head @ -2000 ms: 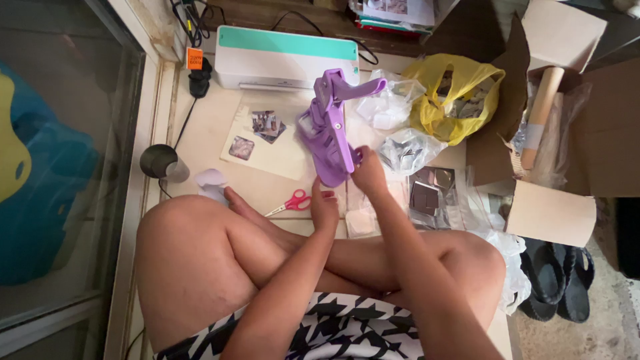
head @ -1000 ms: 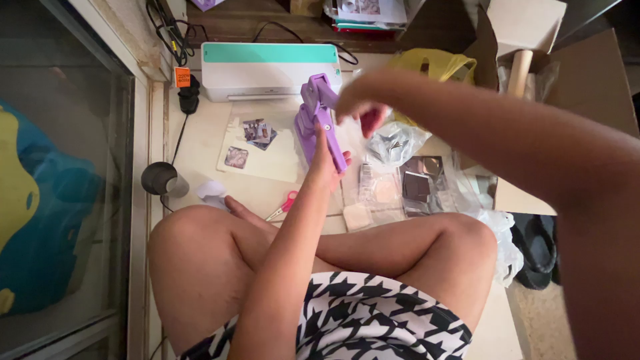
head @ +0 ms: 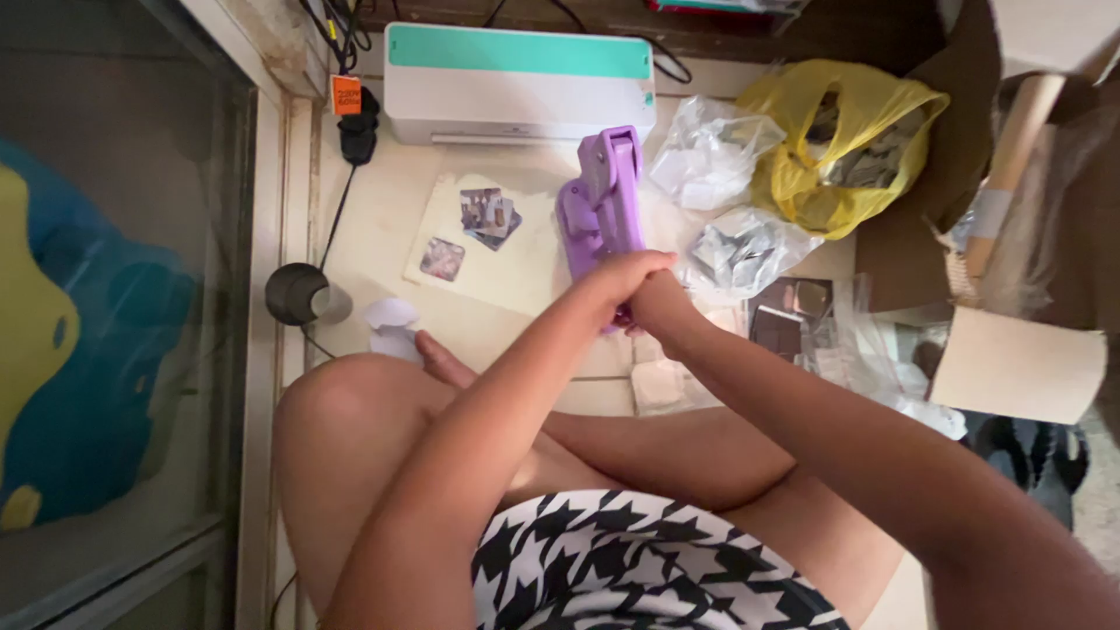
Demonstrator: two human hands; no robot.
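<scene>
A purple hand press with a lever [head: 608,197] stands on the tiled floor in front of me, its near end covered by my hands. My left hand [head: 632,269] lies over the lever's near end, fingers closed round it. Against it, my right hand [head: 658,306] also grips the near end of the press; its fingertips are mostly hidden. Left of the press, several small printed pictures [head: 490,217] overlap on a pale sheet [head: 525,284], with one square picture [head: 443,259] apart from them.
A white and mint laminator [head: 521,96] sits behind the press. To the right are clear plastic bags [head: 744,249], a yellow bag [head: 844,149], dark square pieces [head: 779,332] and an open cardboard box [head: 1019,363]. A dark cylinder [head: 295,294] and cut paper [head: 392,328] lie left.
My right hand, raised beside the press a second ago, is now down on its near end against my left hand. The lever, raised two seconds ago, now lies lower along the body.
</scene>
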